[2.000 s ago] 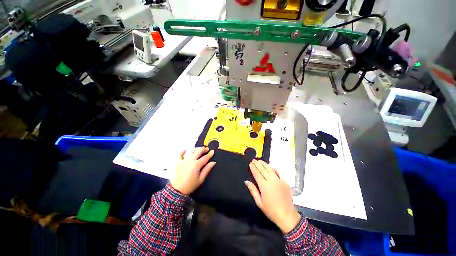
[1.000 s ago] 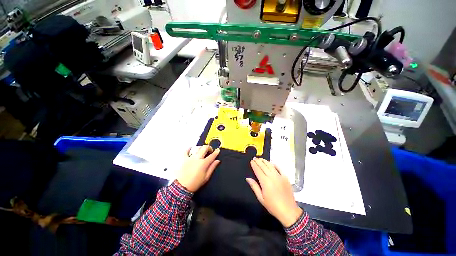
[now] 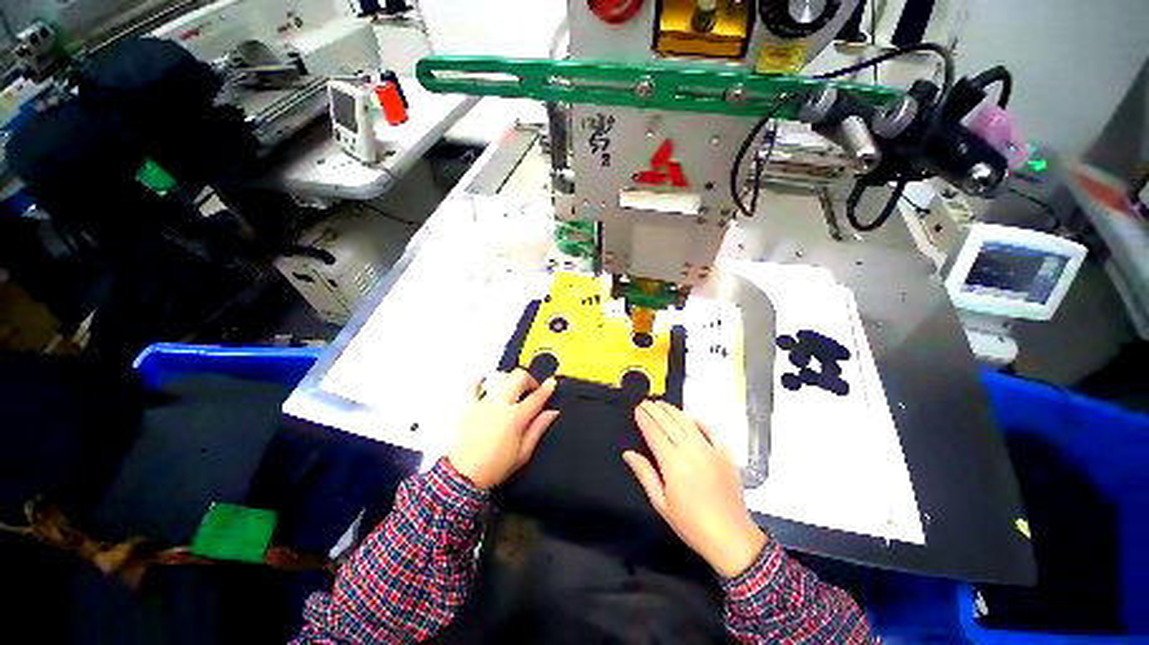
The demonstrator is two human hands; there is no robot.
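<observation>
A black fabric panel (image 3: pixel 573 441) lies on the bed, its far part under the yellow clamp plate (image 3: pixel 586 347). The plate has round holes with black showing in them and sits under the sewing machine head (image 3: pixel 662 176). My left hand (image 3: pixel 500 426) rests flat on the panel's left side, fingertips at the plate's near left hole. My right hand (image 3: pixel 691 481) lies on the panel's right side, fingertips just below the near right hole. Neither hand grips anything. Black round dots (image 3: pixel 814 362) lie in a cluster on the white sheet (image 3: pixel 869 473) at the right.
A green bar (image 3: pixel 542 79) crosses the head. Black lamp parts (image 3: pixel 926 126) hang at upper right. A control panel (image 3: pixel 1018 271) stands right of the bed. Blue bins (image 3: pixel 1077 428) flank the bed. A green ticket (image 3: pixel 236 532) lies on a dark bundle at lower left.
My left hand has shifted slightly right and down from its place two seconds ago. My right hand stays almost in place. Panel and plate look nearly unchanged.
</observation>
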